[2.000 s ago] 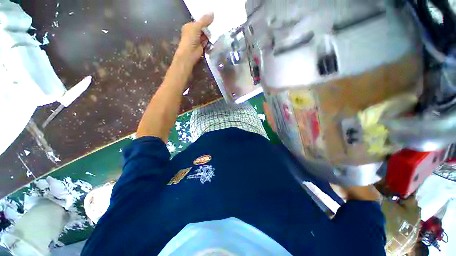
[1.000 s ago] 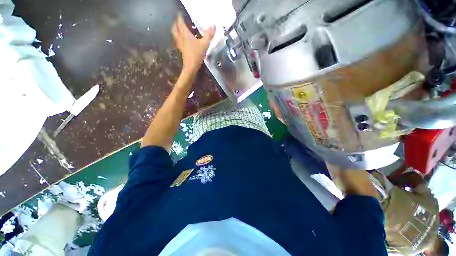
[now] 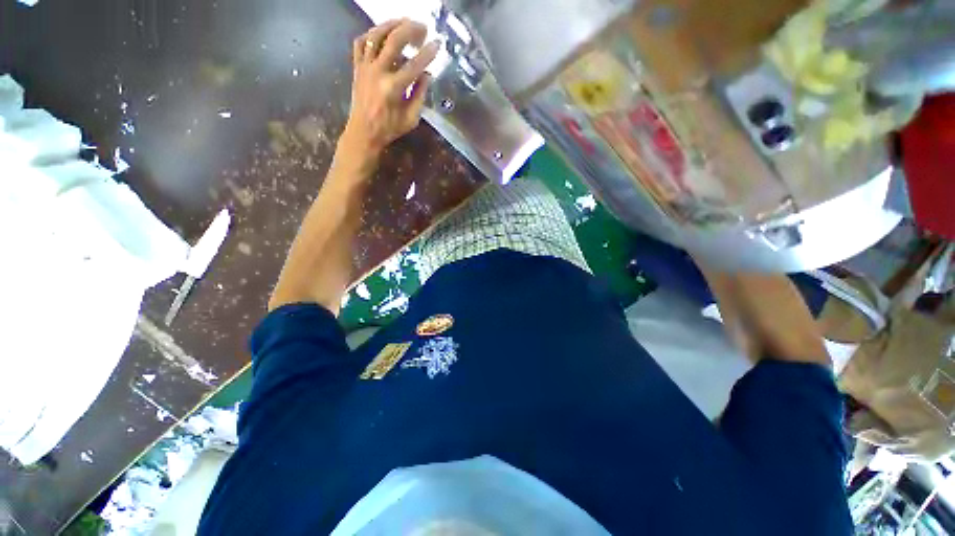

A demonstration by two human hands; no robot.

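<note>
The cutting machine's large silver-grey motor housing [image 3: 670, 126] fills the upper right, blurred, with brown tape and labels. Its flat metal base plate [image 3: 476, 131] lies low beside it at the table edge. White layered fabric [image 3: 403, 10] shows at the top, left of the machine. My left hand [image 3: 390, 84] is bare, its fingers curled onto the fabric's edge beside the base plate. My right forearm reaches up behind the housing; the right hand itself is hidden.
A large white fabric pile [image 3: 73, 262] lies on the dark brown table [image 3: 262, 136] at left. A slim white pointed tool [image 3: 207, 246] is beside it. White scraps [image 3: 157, 482] litter the green surface below. A red boxy part [image 3: 932, 157] and another person's brown clothing [image 3: 901, 377] are at right.
My left hand opened off the fabric, then came back with curled fingers. The housing looks closer and more tilted. The view has shifted, bringing the left pile and tool lower and further right.
</note>
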